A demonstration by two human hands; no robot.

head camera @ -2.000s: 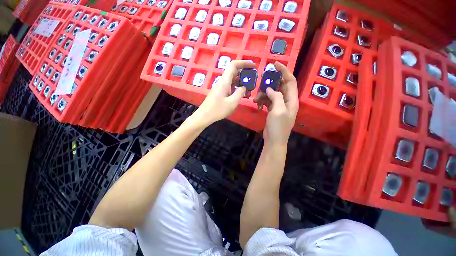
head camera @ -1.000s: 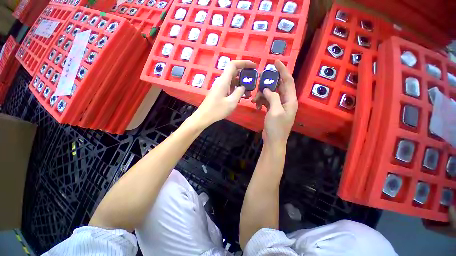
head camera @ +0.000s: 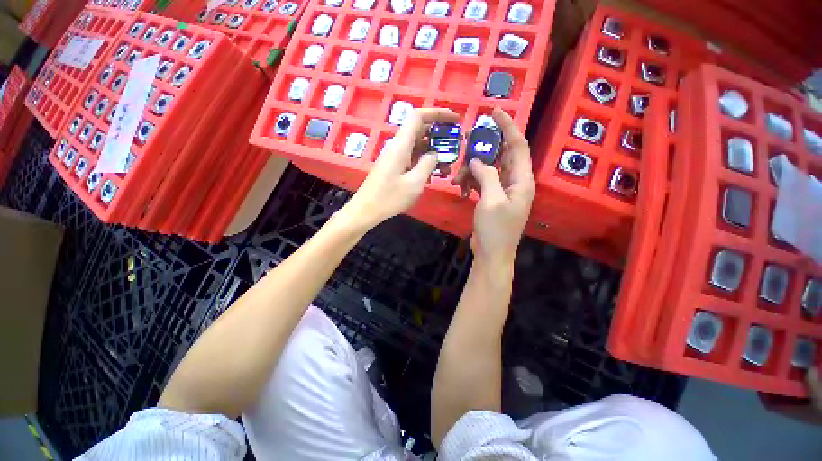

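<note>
My left hand (head camera: pixel 403 168) holds a smartwatch body (head camera: pixel 444 142) between thumb and fingers; its dark face shows a lit screen with bright bands. My right hand (head camera: pixel 506 180) holds a second smartwatch body (head camera: pixel 485 144), dark-faced with a small white mark. The two units are side by side, faces up, over the near edge of a red foam tray (head camera: pixel 311 157). That tray holds several silver-white units and two dark grey ones, with several empty pockets (head camera: pixel 418 76) in the middle. My hands hide part of its near rows.
More stacked red trays stand at left (head camera: pixel 203 171) and right (head camera: pixel 662 270), with paper slips (head camera: pixel 129 112) on some. A black plastic pallet (head camera: pixel 135 297) lies below. A brown carton (head camera: pixel 27 297) is at far left. Part of another person's hand (head camera: pixel 814 385) shows at the right edge.
The face of the unit in my left hand has changed from a small white mark to a brighter banded screen. Both hands stay in nearly the same place.
</note>
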